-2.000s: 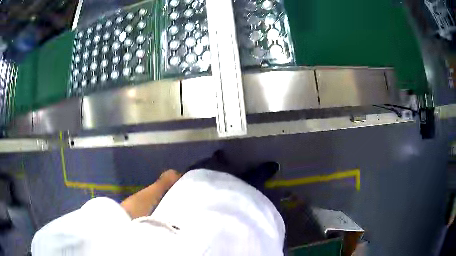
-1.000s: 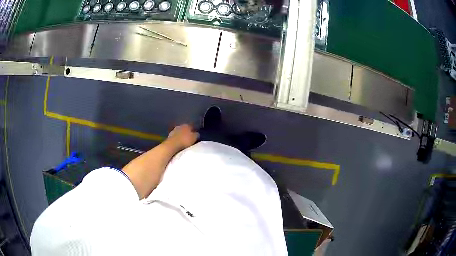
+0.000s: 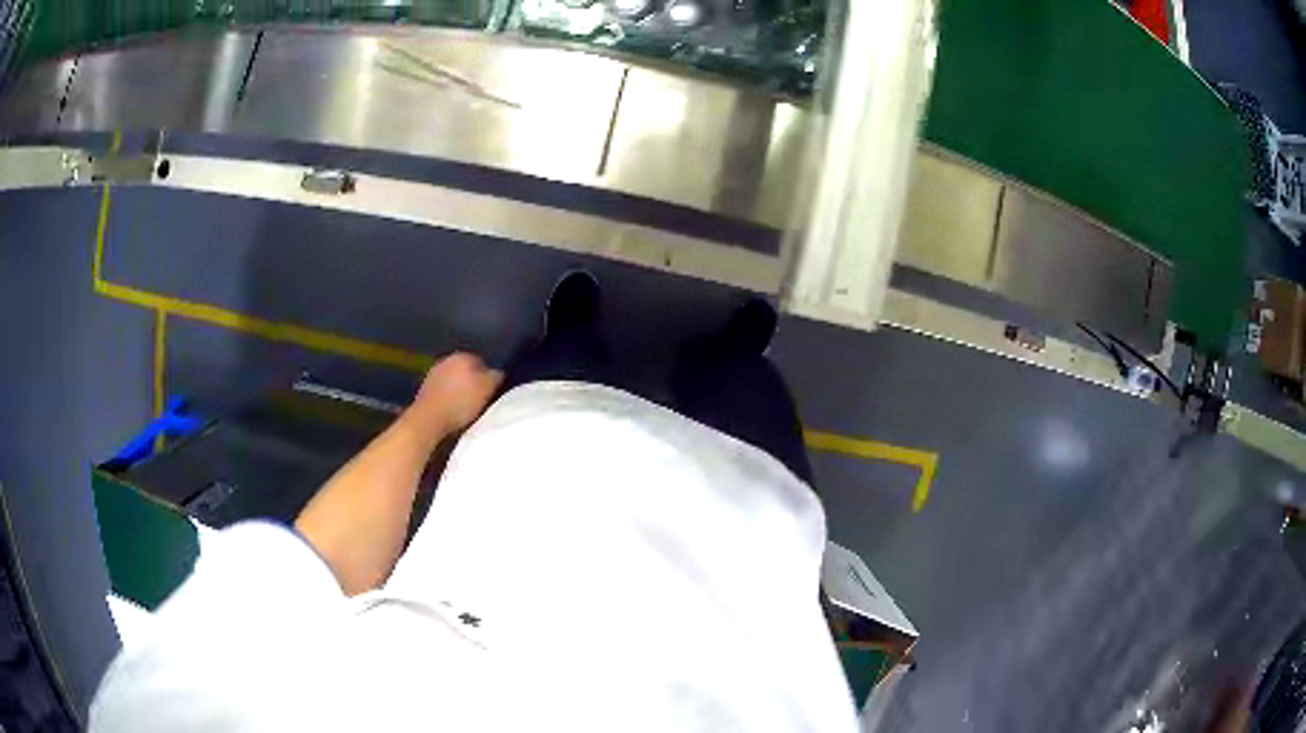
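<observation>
My left hand point(image 3: 461, 384) hangs beside my body, over the floor. Its fingers look curled, but are too unclear to tell whether they hold anything. No clear right hand shows. A blurred, translucent, ribbed sheet point(image 3: 1132, 609) shows at the lower right; I cannot tell what it is or what holds it. A clear blister tray point(image 3: 688, 32) with shiny round parts lies on the bench at the top edge, cut off by the picture.
The metal edge rail point(image 3: 702, 141) runs along the bench front. A pale beam point(image 3: 857, 179) crosses it. The green mat point(image 3: 1081, 122) lies beyond. A green-sided table or box point(image 3: 141, 537) with a blue item point(image 3: 161, 430) stands lower left. A white-flapped box point(image 3: 867, 587) is lower right.
The view has shifted, so the trays have mostly passed out at the top. The blurred translucent sheet has appeared at the lower right. My left hand still hangs by my body.
</observation>
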